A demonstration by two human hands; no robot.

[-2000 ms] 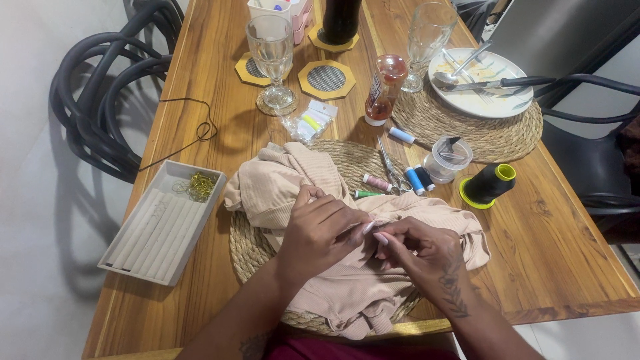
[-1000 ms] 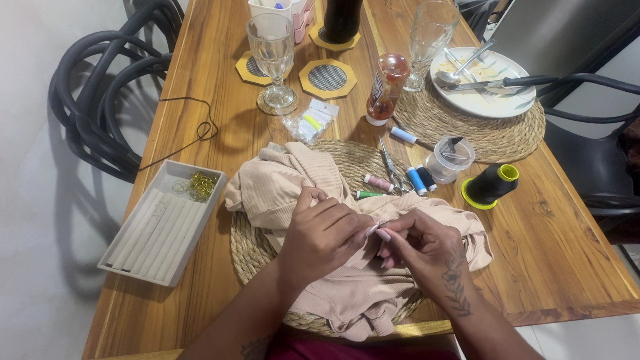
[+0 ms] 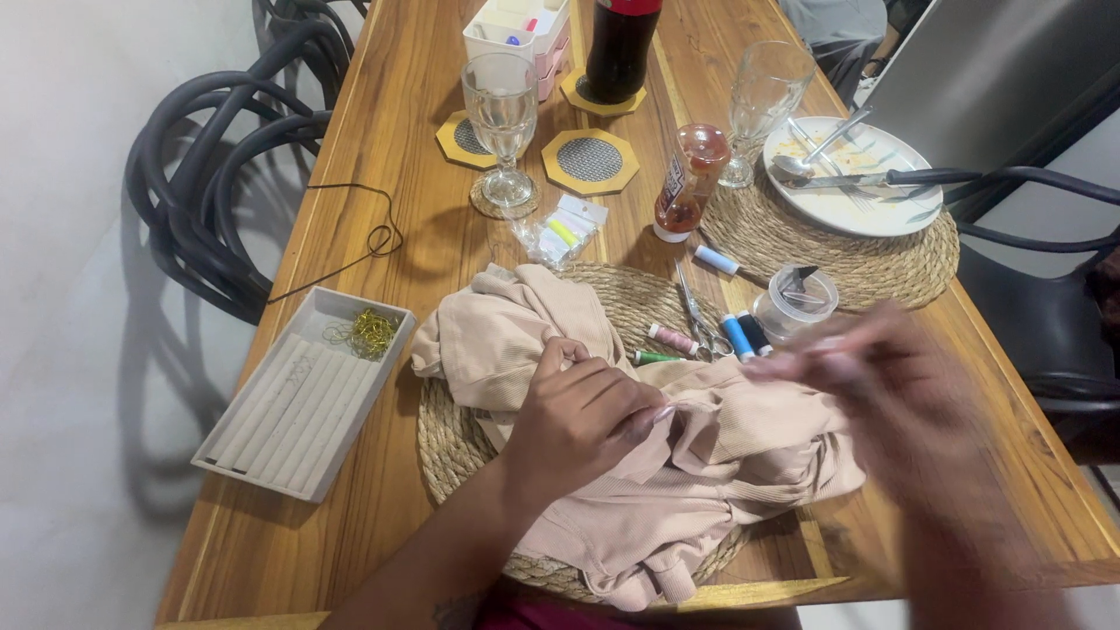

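Beige ribbed fabric (image 3: 647, 525) lies bunched on a round woven placemat (image 3: 446, 437). My left hand (image 3: 586, 420) pinches a fold of it between thumb and fingers. Raised over the fabric's right side, my right hand (image 3: 875, 385) is blurred, its thumb and fingertips together; whether it holds a needle or thread cannot be told. Beyond the hands lie small scissors (image 3: 693, 306), a pink thread spool (image 3: 674, 338), a green spool (image 3: 656, 357), a blue spool (image 3: 737, 338) and a black spool (image 3: 753, 332). A clear round plastic container (image 3: 794, 302) stands beside them.
At left sits a grey tray (image 3: 306, 394) with tangled gold wire. Farther back stand a stemmed glass (image 3: 500, 114), a sauce bottle (image 3: 691, 179), a dark drink bottle (image 3: 619, 52) and octagonal coasters (image 3: 591, 162). A used plate (image 3: 901, 197) with cutlery is at right; a person's clothed leg (image 3: 831, 26) shows behind.
My right hand has moved away from my left, to the right, and now hides the place where the large black thread cone stood. My left hand has stayed at the fabric.
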